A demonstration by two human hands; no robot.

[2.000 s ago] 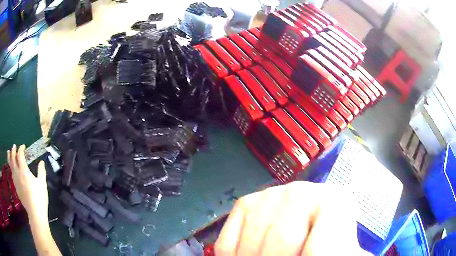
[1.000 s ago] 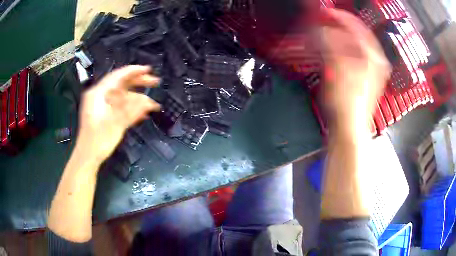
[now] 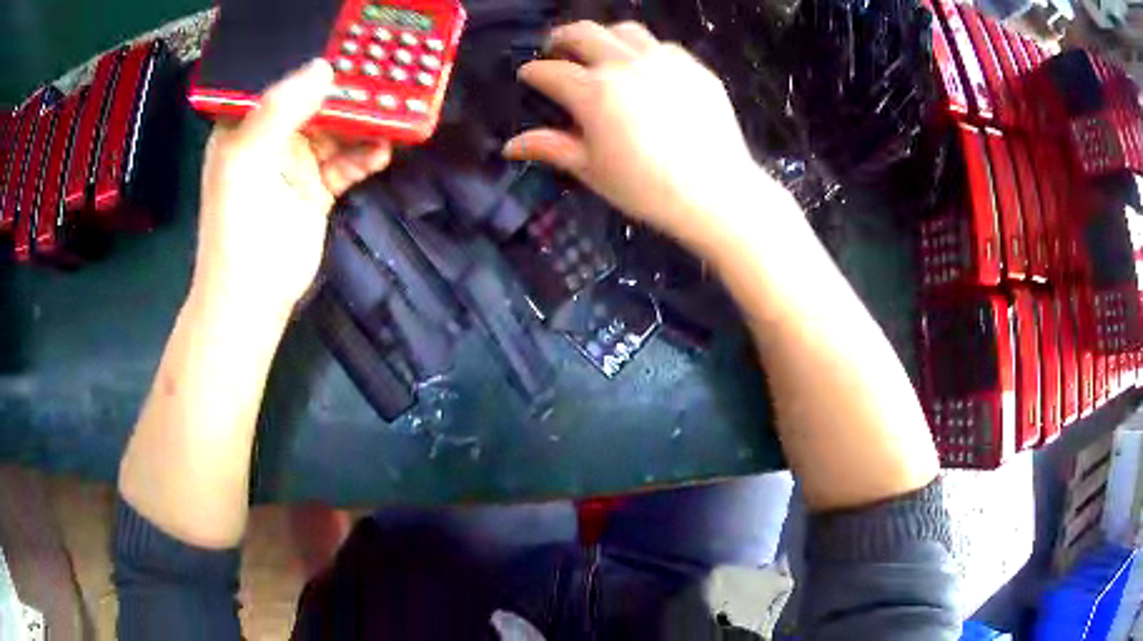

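My left hand [image 3: 273, 175] holds a red radio unit [image 3: 399, 63] at the upper left, its pale number keys facing up and a dark panel at its left end. My right hand [image 3: 542, 107] is over the heap of black battery covers [image 3: 395, 294], fingers and thumb apart; whether anything is between the fingertips is hard to see against the dark heap. A keypad panel [image 3: 614, 328] with pale keys lies at the heap's near edge.
A row of red units [image 3: 85, 144] stands at left. Stacked red units [image 3: 1003, 376] stand at right. A glossy black keypad heap [image 3: 865, 88] lies at the back. A blue crate [image 3: 1088, 599] is at lower right.
My left hand has moved up and now holds a red unit. My right hand has moved left from the stacked units to the black heap. The view has shifted.
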